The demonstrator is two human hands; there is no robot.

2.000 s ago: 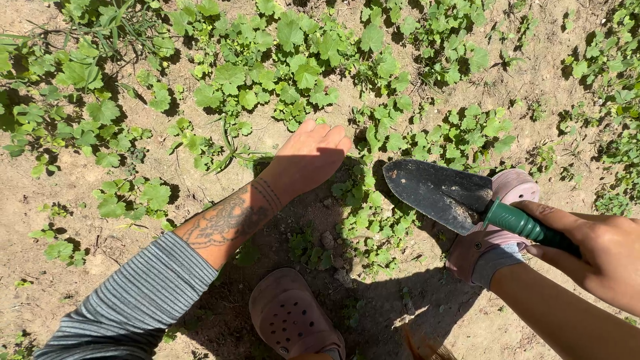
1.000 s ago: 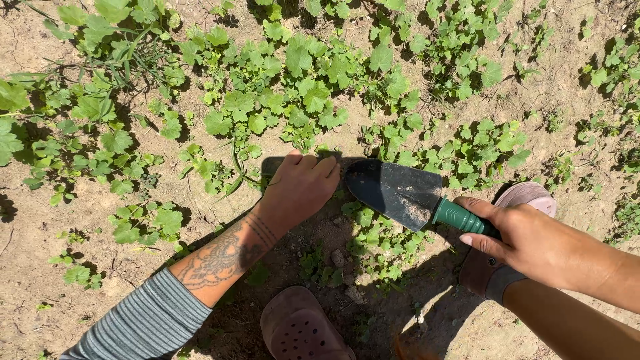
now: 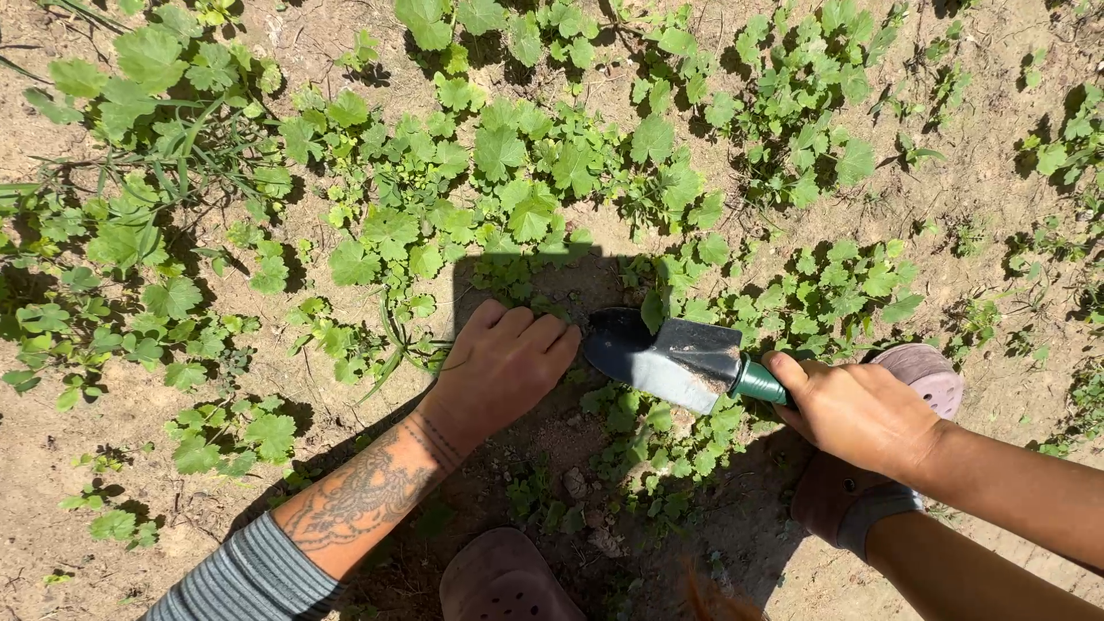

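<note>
My right hand (image 3: 854,410) is closed around the green handle (image 3: 759,381) of a garden trowel. The dark metal blade (image 3: 681,358) points left, low over the soil among leafy weeds, and its tip is close to my left hand's knuckles. A leaf overlaps the blade's upper edge. My left hand (image 3: 509,371) is back-side up with its fingers curled down at the base of a clump of broad-leaved weeds (image 3: 517,190). Its fingertips are hidden, so what they hold cannot be seen.
Two clog shoes are near: one (image 3: 509,578) at the bottom middle, the other (image 3: 923,375) beyond my right hand. More weeds grow at the left (image 3: 129,233) and upper right (image 3: 802,103). Dry soil (image 3: 103,345) shows between them, and a shadow falls across the middle.
The trowel blade has turned and now lies with its tip close beside my left hand. The fingers of my left hand, more extended two seconds ago, are now curled.
</note>
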